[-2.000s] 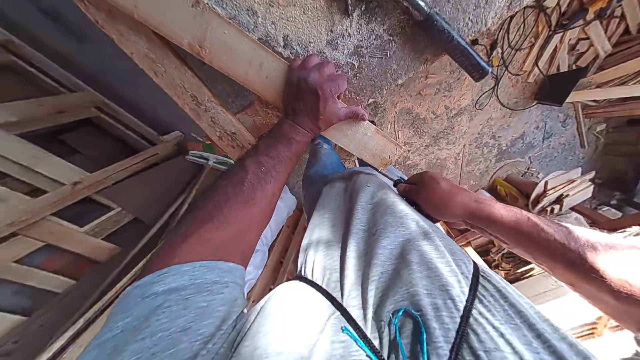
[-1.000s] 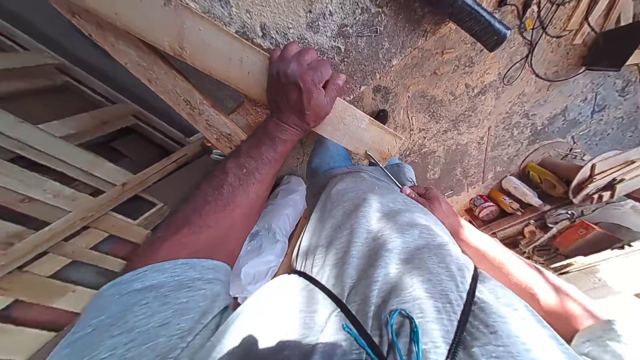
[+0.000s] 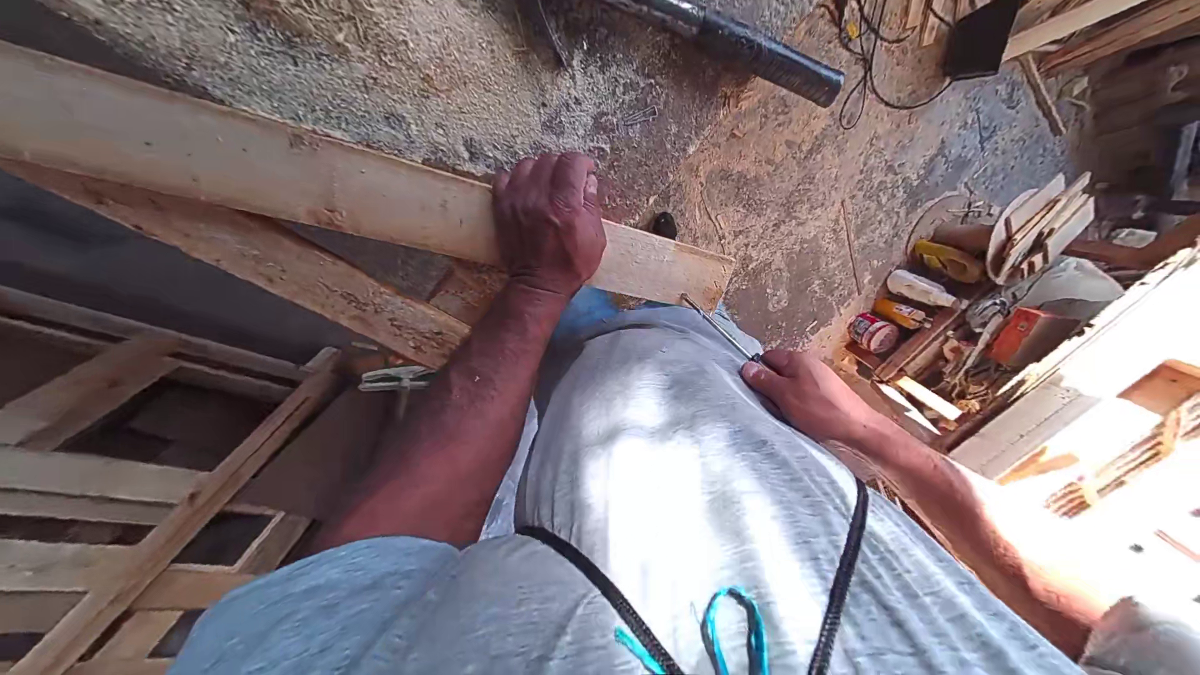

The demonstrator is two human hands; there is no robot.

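Note:
My left hand (image 3: 550, 223) is closed over a long pale wooden board (image 3: 375, 192), near the board's right end. That end lies above my knee. With my right hand (image 3: 804, 386) I hold the dark handle of a thin metal-shafted tool (image 3: 720, 330), perhaps a screwdriver; most of the handle is hidden in my fingers. The tool's tip meets the lower edge of the board close to its end. A second, rougher board (image 3: 272, 267) slants beneath the first one.
Wooden frames (image 3: 178, 525) stand at the left. A black-wrapped bar (image 3: 769, 66) lies on the sawdust-covered floor, with a dark cable (image 3: 872, 84) to its right. Bottles (image 3: 919, 288), a red-and-white can (image 3: 872, 333) and wood pieces are at the right.
Two seconds ago my right hand was lower by my thigh with the tool's shaft hard to see; now the shaft shows against the board. My left hand has stayed on the board.

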